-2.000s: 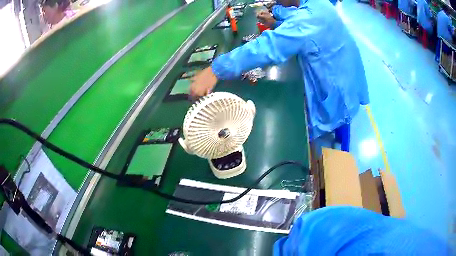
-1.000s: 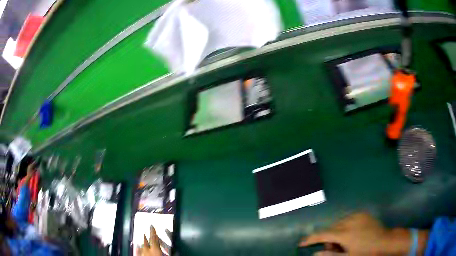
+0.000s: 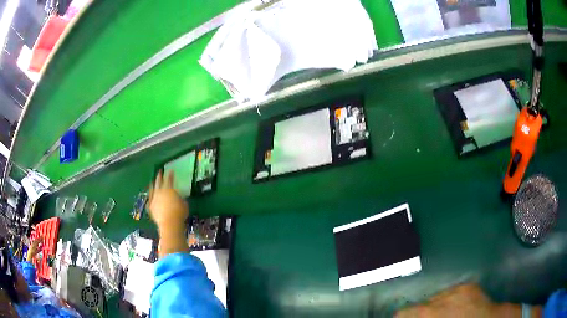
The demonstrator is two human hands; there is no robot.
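Observation:
My left hand reaches out at the left, its fingertips over the left end of a tablet unit with a pale panel; whether it grips the unit is unclear. A second unit lies at upper centre, its boards at the right end. Another unit lies at the upper right. A further unit lies partly hidden beside my left sleeve. My right hand is blurred and cut off by the bottom edge, below a black sheet with white strips; its fingers cannot be made out.
An orange electric screwdriver hangs at the right by a round dish of screws. White papers drape over the rail. Clear bags, a red tray and another person's hand are at the left. A blue box is on the bright green strip.
The view first swung away from the fan to this bench area. Since one second ago, my left hand has moved from the lower unit up to the farther one; my right hand sits lower in view.

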